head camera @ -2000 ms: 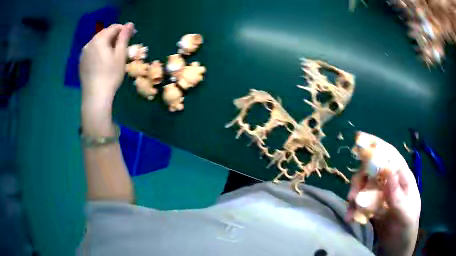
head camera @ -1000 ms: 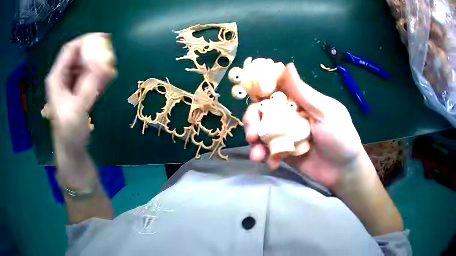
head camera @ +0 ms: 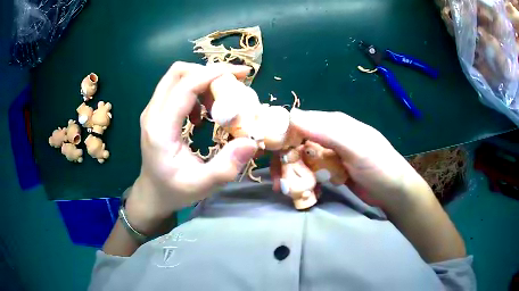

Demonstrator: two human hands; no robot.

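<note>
My left hand (head camera: 188,133) holds a peach doll body (head camera: 230,102) between thumb and fingers, at the centre. It touches another pale doll body (head camera: 270,126) at my right hand; whether they are joined I cannot tell. My right hand (head camera: 353,153) is closed around several doll bodies, two of which (head camera: 298,183) hang below its fingers. A flat peach web of flash (head camera: 256,48) lies on the table, partly hidden behind my left hand. Several loose doll bodies (head camera: 99,115) lie at the left of the table.
Blue-handled side cutters (head camera: 398,85) lie with handles apart at the right. A clear bag of peach parts (head camera: 489,57) is at the upper right, crumpled clear film (head camera: 42,28) at the upper left. Tan scraps (head camera: 441,176) are below the right edge, a blue bin (head camera: 85,219) below the left.
My left hand has moved right from over the left pile to meet my right hand at the centre. The loose doll bodies at left now show uncovered. The flash is now partly covered.
</note>
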